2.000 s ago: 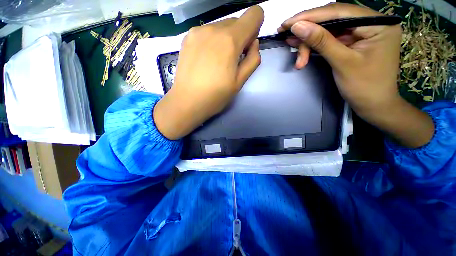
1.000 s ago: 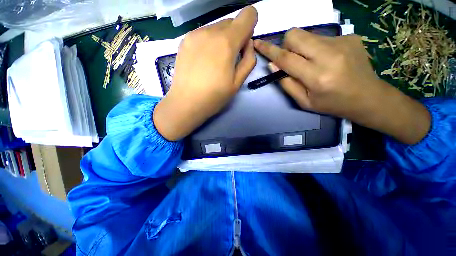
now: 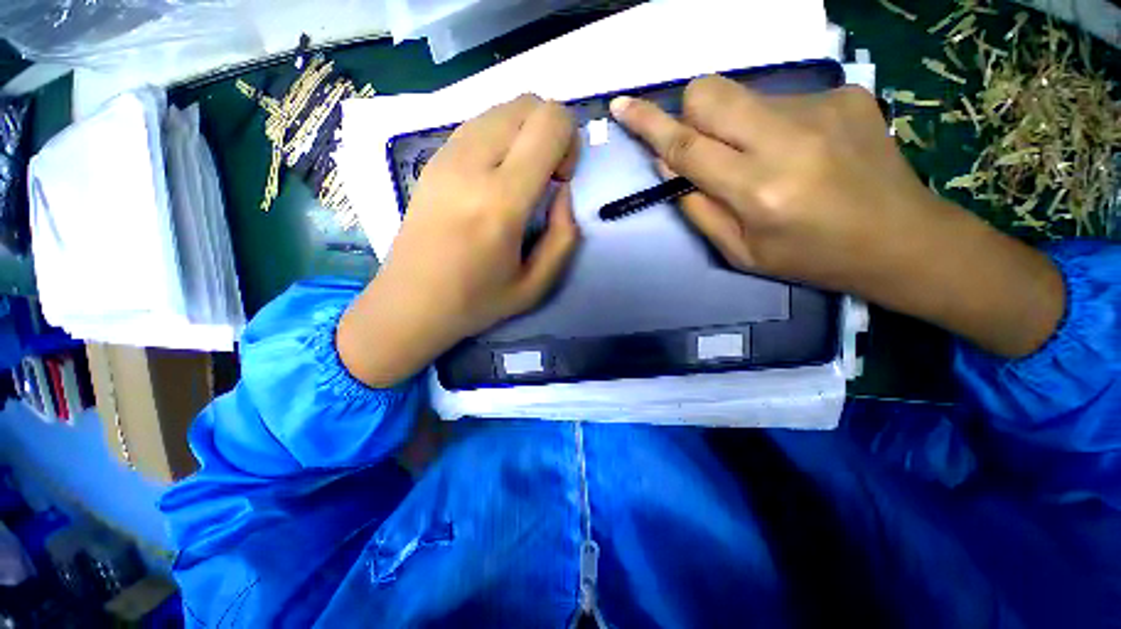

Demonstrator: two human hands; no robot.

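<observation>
A dark tablet back cover [image 3: 639, 359] with a grey centre lies on white sheets in front of me. Two white pads show along its near edge, and a small white patch [image 3: 599, 132] shows near its far edge, between my hands. My left hand [image 3: 486, 221] rests over the cover's left part with curled fingers; what lies under the fingertips is hidden. My right hand [image 3: 799, 178] holds black tweezers [image 3: 645, 198] in its curled fingers, while its index fingertip presses at the cover's far long edge. No strip can be made out under that fingertip.
White separator sheets [image 3: 639, 403] lie under the cover. A pile of tan and black strips [image 3: 305, 123] is at the left, a loose heap of tan slivers [image 3: 1045, 123] at the right. White sleeves [image 3: 111, 221] and a cardboard box [image 3: 148, 406] are far left. Clear film [image 3: 160, 27] lies at the far edge.
My left hand has moved left and nearer to me, exposing the white patch. My right hand came in over the cover, turned the tweezers down into its curled fingers and now stays at the far edge.
</observation>
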